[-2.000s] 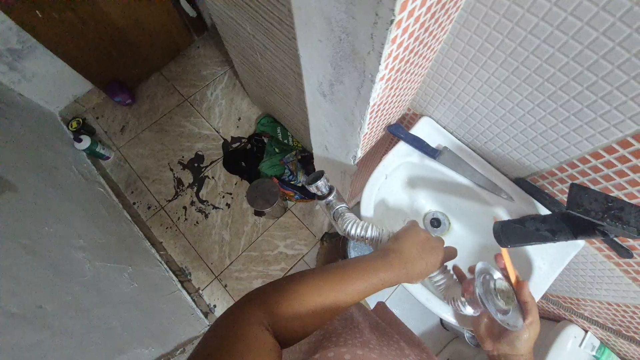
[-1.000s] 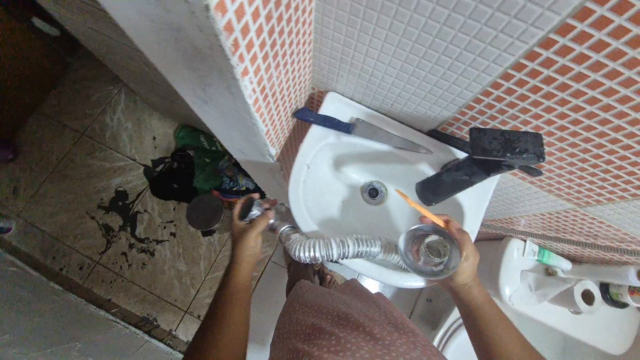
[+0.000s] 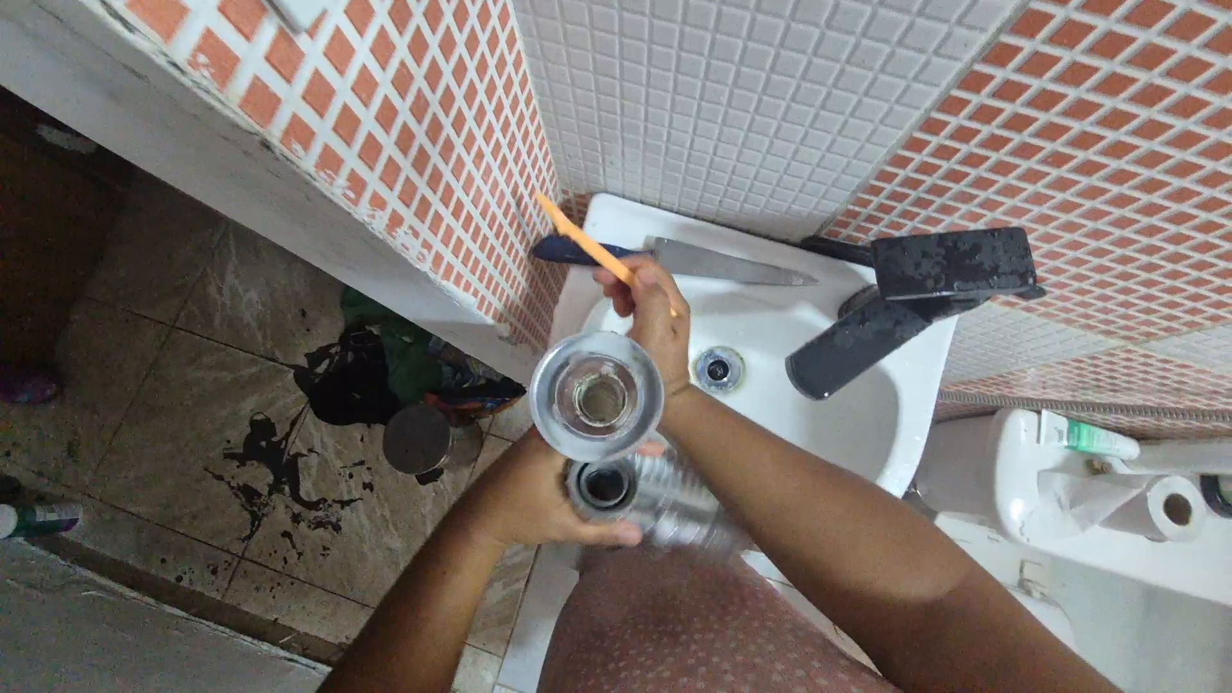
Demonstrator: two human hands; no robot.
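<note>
My left hand (image 3: 539, 496) grips both ends of a flexible corrugated drain pipe (image 3: 674, 496), its body bent and blurred in front of my clothing. A round flanged funnel end (image 3: 599, 397) faces up just above a smaller open pipe end (image 3: 604, 484). Over the near left part of the white washbasin (image 3: 876, 423), my right hand (image 3: 654, 313) holds a thin orange stick-like tool (image 3: 587, 241) between thumb and fingers. The basin's drain hole (image 3: 718, 370) lies right of my right wrist. A kitchen knife (image 3: 731, 262) with a dark blue handle rests along the back rim.
A black faucet (image 3: 866, 337) rises at the basin's right. Further right are a toilet cistern (image 3: 972, 472), a toothpaste-like tube (image 3: 1088, 436) and a paper roll (image 3: 1160, 508). On the left floor lie dark spilled muck (image 3: 279, 472), a cup (image 3: 417, 439) and cloth or bags (image 3: 371, 375).
The pipe was stretched out between my hands; now its two ends are close together at my left hand. My right hand, with the orange tool, has moved left, off the funnel end.
</note>
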